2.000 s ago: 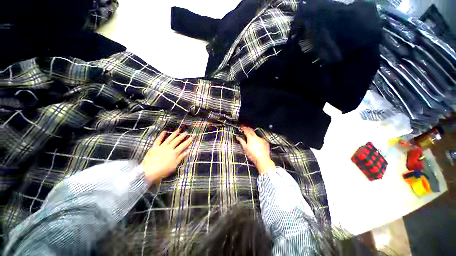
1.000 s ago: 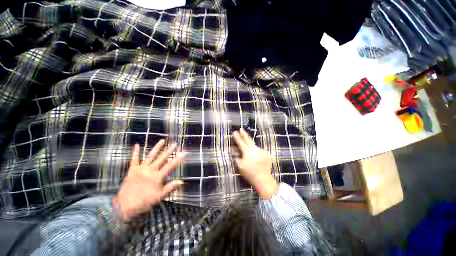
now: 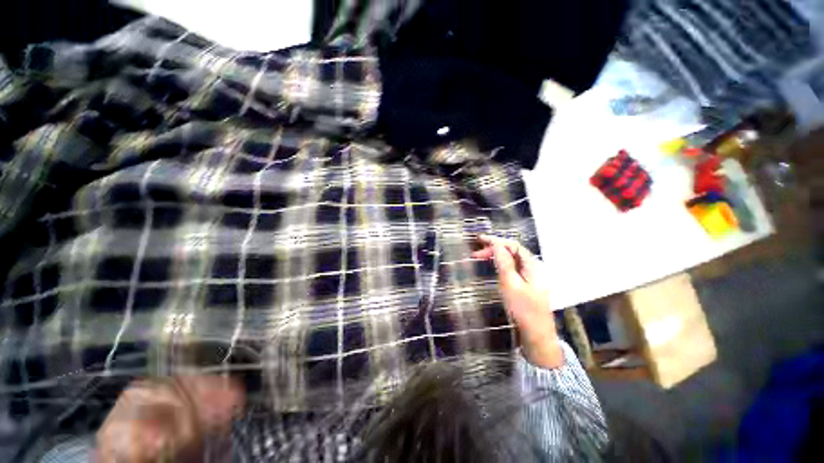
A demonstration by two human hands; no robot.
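Observation:
The jacket's plaid lining [image 3: 298, 262] lies spread face up in front of me, blurred in places. The jacket's dark shell [image 3: 452, 99] shows beyond it, with a small shiny dot on it. My right hand [image 3: 524, 289] is over the right part of the lining, fingers pointing forward; whether it pinches the cloth or a small tool cannot be told. My left hand [image 3: 172, 411] is a blur at the lower left, over the near edge of the lining; its fingers are not clear.
On the white table [image 3: 587, 253] at right are a red-and-black checked block [image 3: 621, 180], a yellow ring [image 3: 714, 217] and a red item [image 3: 707, 172]. Bagged garments [image 3: 714, 45] are stacked at the right rear. A wooden stool [image 3: 670, 330] stands below the table corner.
My right hand has moved right across the lining. My left hand has drawn back toward me and to the left. The view has tilted down since the first frame.

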